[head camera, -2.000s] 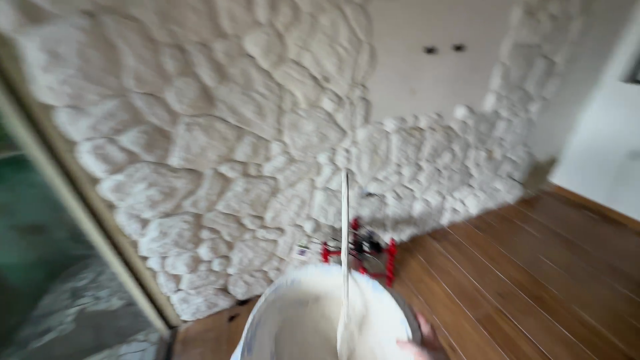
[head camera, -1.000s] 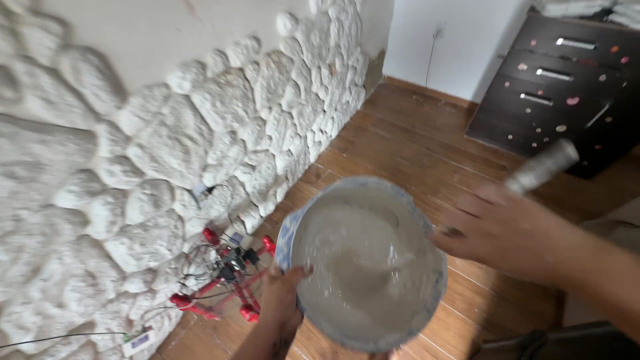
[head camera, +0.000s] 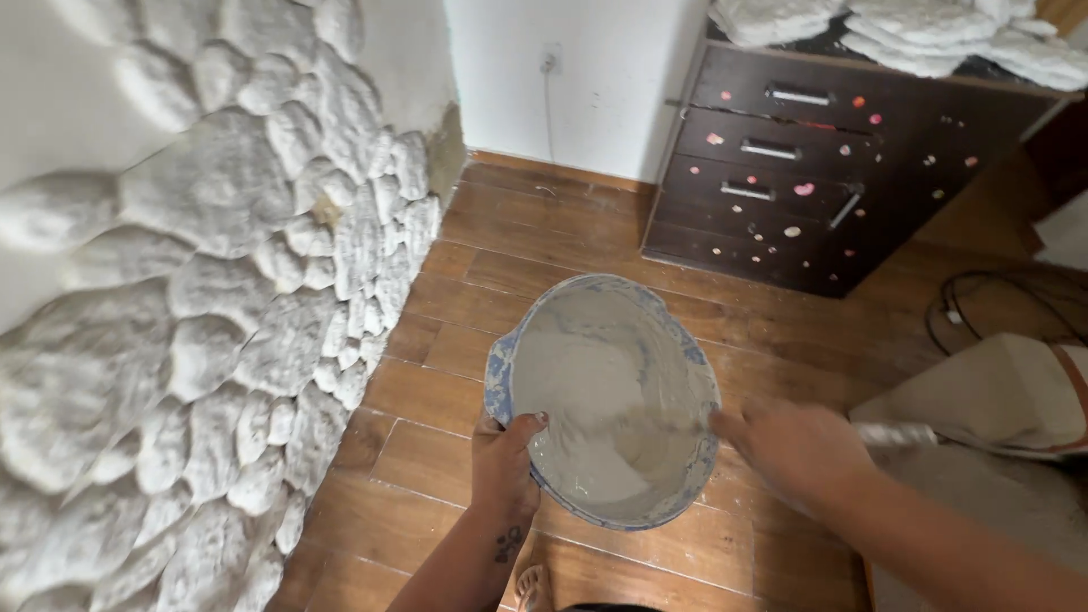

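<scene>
A blue plastic basin (head camera: 497, 374), its rim crusted with plaster, hangs tilted over the wooden floor. Inside it lies wet, pale grey plaster mix (head camera: 586, 365). My left hand (head camera: 510, 455) grips the basin's left rim, thumb over the edge and the fingers hidden beneath. At the opposite rim, my right hand (head camera: 795, 446) is closed around a tool, blurred by motion. The tool's pale handle end (head camera: 897, 434) sticks out behind that hand, while its far part is sunk in the mix and cannot be made out.
White stone-relief cladding (head camera: 212, 183) covers the left wall. A dark chest of drawers (head camera: 765, 221) with stickers stands at the back right, white plaster pieces (head camera: 935, 30) stacked on top. At the right are a pale container (head camera: 986, 391) and black cable (head camera: 943, 314). My bare foot (head camera: 534, 586) shows below.
The view has swung right and down from the stone wall. My right hand, above the basin's right side with the tool handle raised a second ago, is now lower, with the handle pointing right.
</scene>
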